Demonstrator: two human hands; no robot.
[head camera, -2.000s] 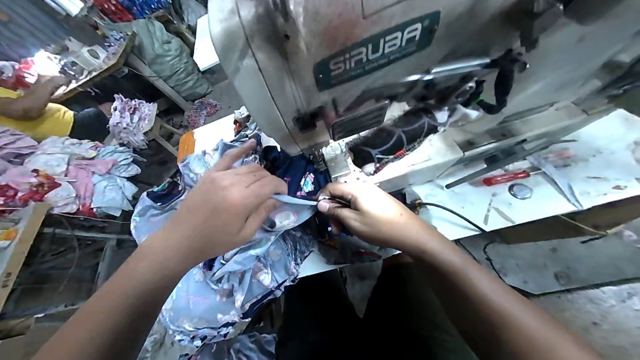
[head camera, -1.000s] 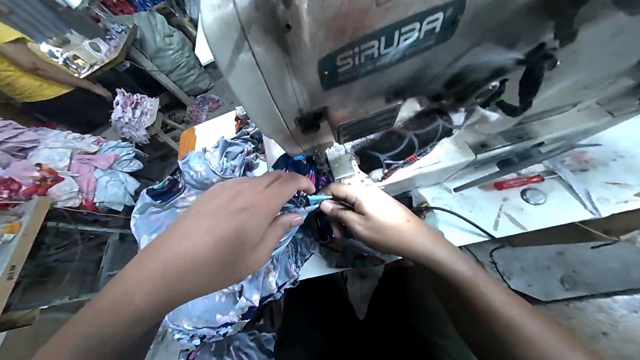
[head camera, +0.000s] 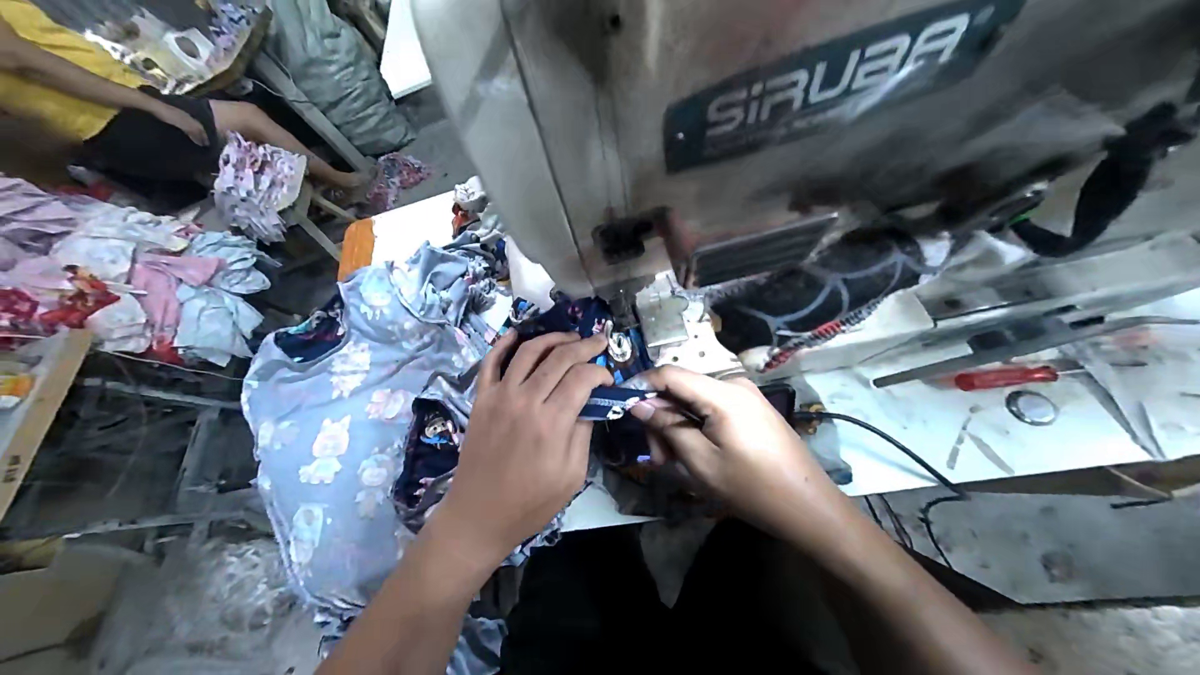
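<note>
In front of the needle area of a Siruba industrial sewing machine (head camera: 750, 141), both my hands hold a navy printed fabric edge (head camera: 611, 403). My left hand (head camera: 544, 412) lies over the cloth, its fingers bent onto the edge. My right hand (head camera: 722, 422) pinches the other end of this edge between thumb and fingers. The presser foot area (head camera: 670, 323) is just beyond my fingertips; the needle itself cannot be made out. A light blue-grey printed garment (head camera: 347, 412) hangs off the table to the left of my left hand, with more navy printed cloth (head camera: 431, 441) beside it.
A red-handled screwdriver (head camera: 1008, 378), a round metal piece (head camera: 1031, 407) and metal tools lie on the white table (head camera: 872, 450) at the right. A black cable (head camera: 881, 431) runs over its edge. At left are heaped garments (head camera: 169, 272), a sack (head camera: 337, 75) and a seated person (head camera: 103, 94).
The light blue-grey fabric edge between my fingers earlier has given way to a navy one. My left hand lies flatter over the cloth. The person at the left has shifted and a leg now shows.
</note>
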